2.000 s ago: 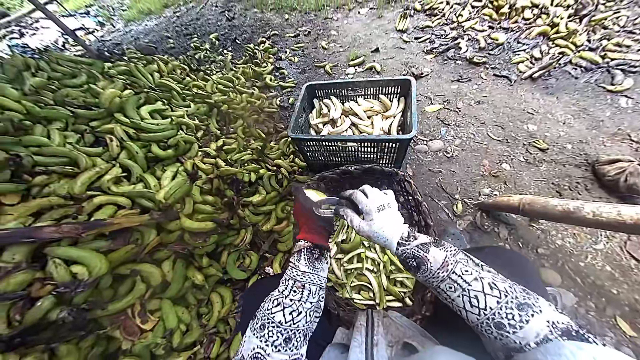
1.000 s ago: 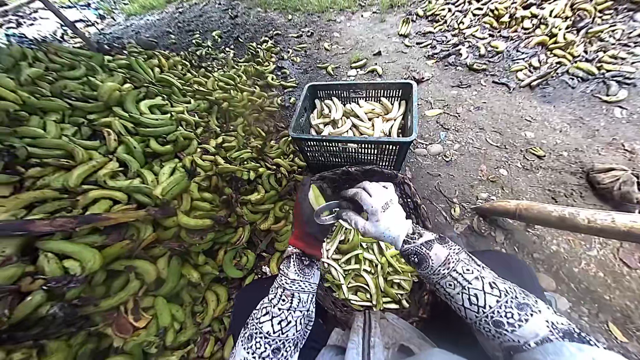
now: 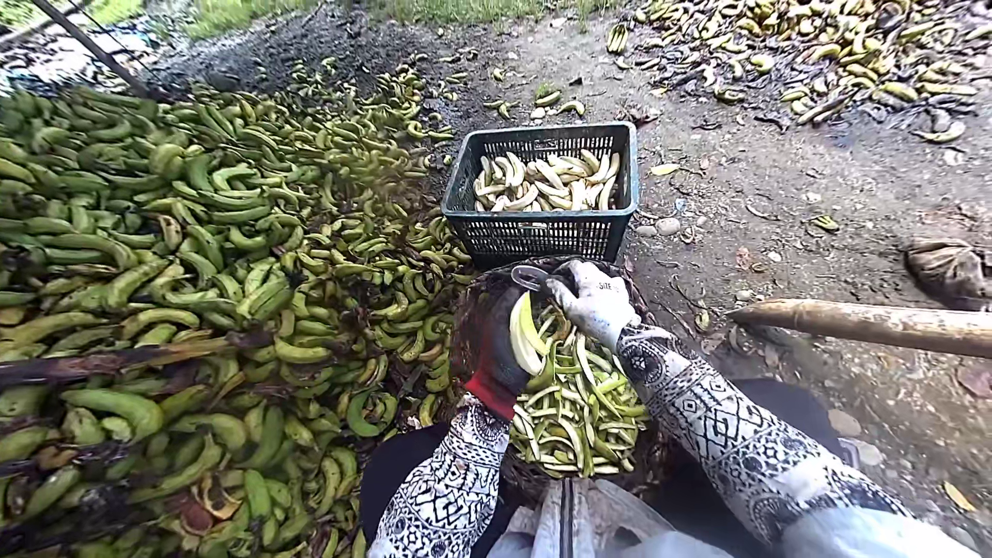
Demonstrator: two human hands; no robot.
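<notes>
My left hand (image 3: pixel 496 349), in a dark glove with a red cuff, grips a partly peeled green banana or plantain (image 3: pixel 525 333), its pale flesh showing. A peeling tool with a metal loop (image 3: pixel 530 277) is held by my right hand (image 3: pixel 593 298), in a white glove, just above the fruit. Both hands are over a round woven basket (image 3: pixel 643 298) between my knees, filled with strips of green peel (image 3: pixel 581 411). Beyond the basket stands a dark plastic crate (image 3: pixel 542 221) holding peeled fruit (image 3: pixel 546 182).
A large heap of green bananas or plantains (image 3: pixel 194 225) covers the ground at left, with a stick (image 3: pixel 116 360) across it. A wooden pole (image 3: pixel 868 324) and a cloth sack (image 3: pixel 949 271) lie at right. Another heap of fruit and peels (image 3: pixel 837 54) is at upper right.
The fruit in my left hand now shows pale peeled flesh. My right hand with the tool has moved slightly up, away from my body.
</notes>
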